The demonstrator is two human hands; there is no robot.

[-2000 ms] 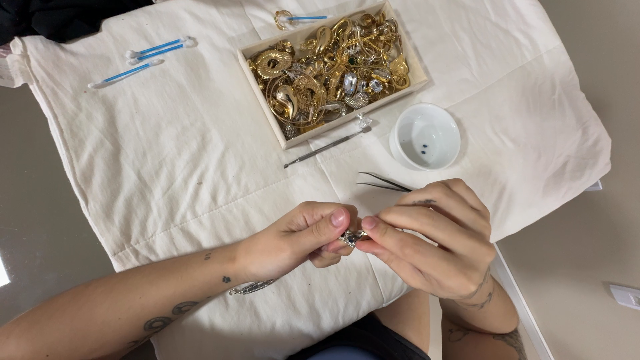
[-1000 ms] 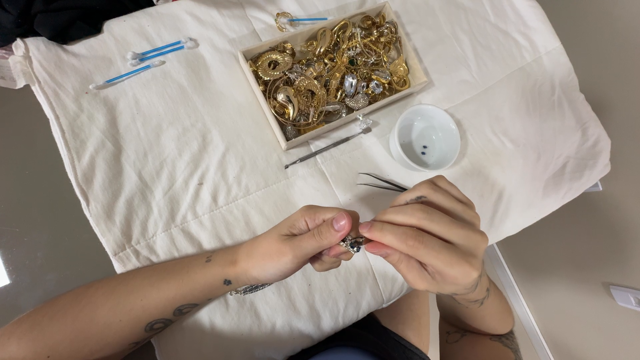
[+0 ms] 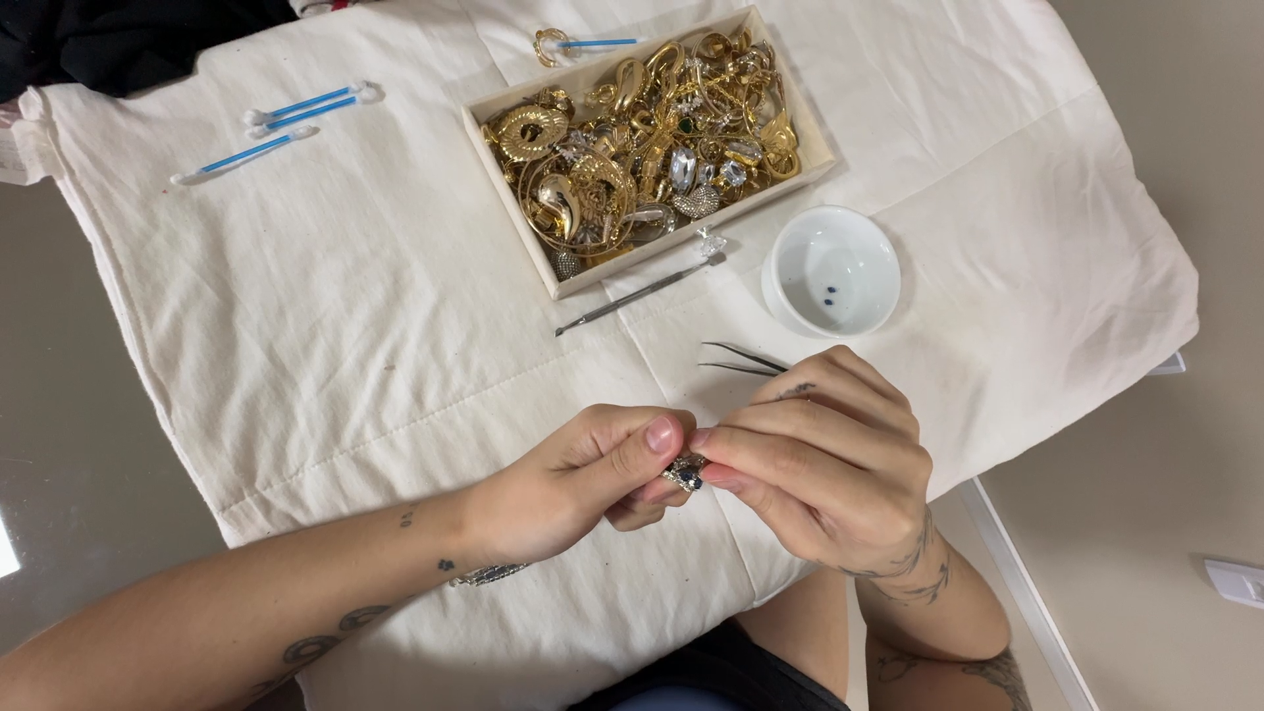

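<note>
My left hand (image 3: 583, 474) pinches a silver-coloured jewellery piece with dark blue stones (image 3: 684, 472) between thumb and curled fingers. The fingertips of my right hand (image 3: 829, 454) grip the same piece from the other side. Black tweezers (image 3: 743, 359) show beyond my right hand, their rear part hidden by it; whether the hand holds them I cannot tell. Another silver-coloured jewellery piece (image 3: 491, 574) lies partly under my left wrist. A white bowl (image 3: 881, 267) with two small dark blue stones (image 3: 829, 295) stands past my right hand.
A cream tray (image 3: 632, 259) full of gold and silver jewellery stands on a white cloth (image 3: 326, 326). Near it lie a metal double-ended tool (image 3: 640, 295), a clear-stone piece (image 3: 709, 243), a gold ring (image 3: 549, 45) and a cotton swab (image 3: 599, 42). Several blue-stemmed swabs (image 3: 244, 156) lie at upper left.
The jewellery piece has been turned slightly between my fingers, showing more of its stones than two seconds ago. Both hands stay in about the same place.
</note>
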